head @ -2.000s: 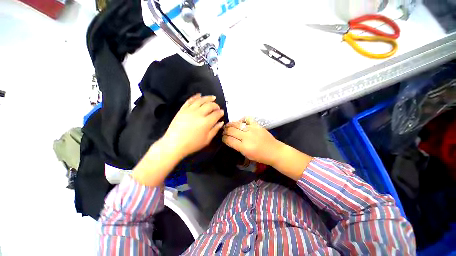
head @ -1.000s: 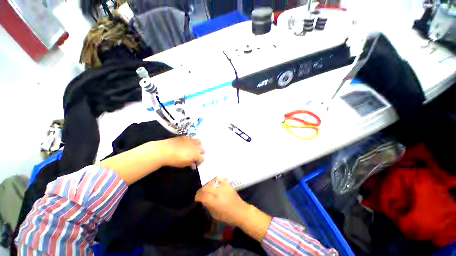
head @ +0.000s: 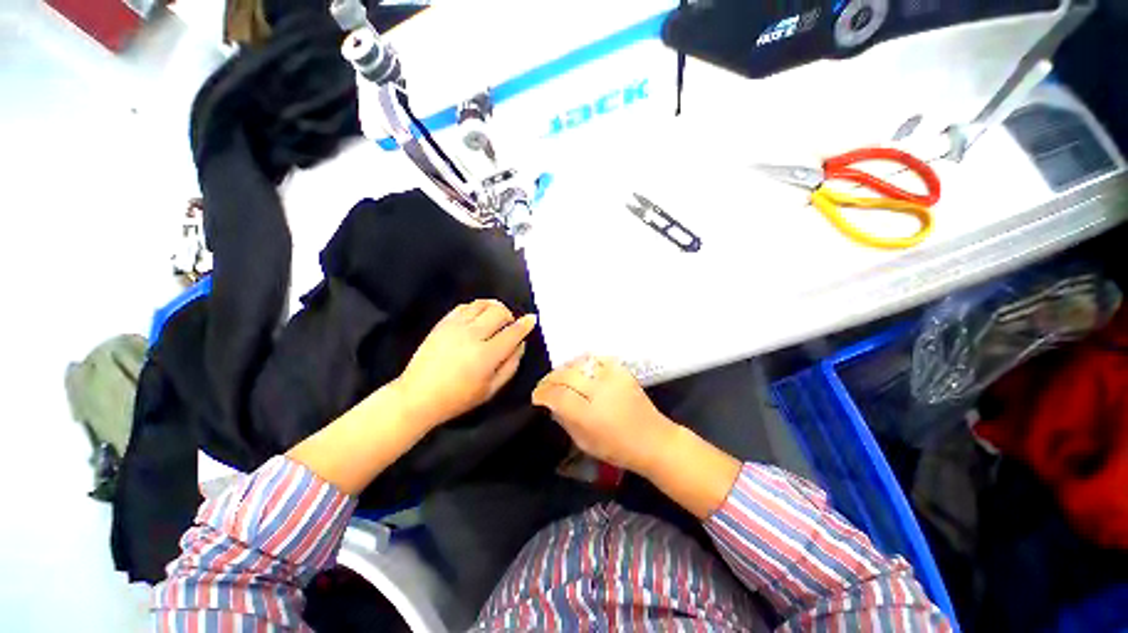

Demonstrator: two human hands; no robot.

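A large black garment piece (head: 414,266) lies left of and under the needle area of the white sewing machine (head: 594,74) and drapes down towards my lap. Its right edge runs down from the presser foot area (head: 507,213). My left hand (head: 468,359) lies on the cloth below the needle, fingertips pinching at the edge. My right hand (head: 596,406) pinches the same edge lower down, at the table's front edge. The cloth between the fingertips is mostly hidden.
Black thread snips (head: 666,223) lie right of the needle. Scissors with red and yellow handles (head: 876,198) lie further right. A ruler strip (head: 866,287) runs along the table's front edge. A blue crate (head: 866,433) with red cloth stands below right. A white bin (head: 393,581) is by my lap.
Since one second ago the view has tilted down and closer. My left hand has moved down the cloth edge from beside the presser foot, nearer my right hand.
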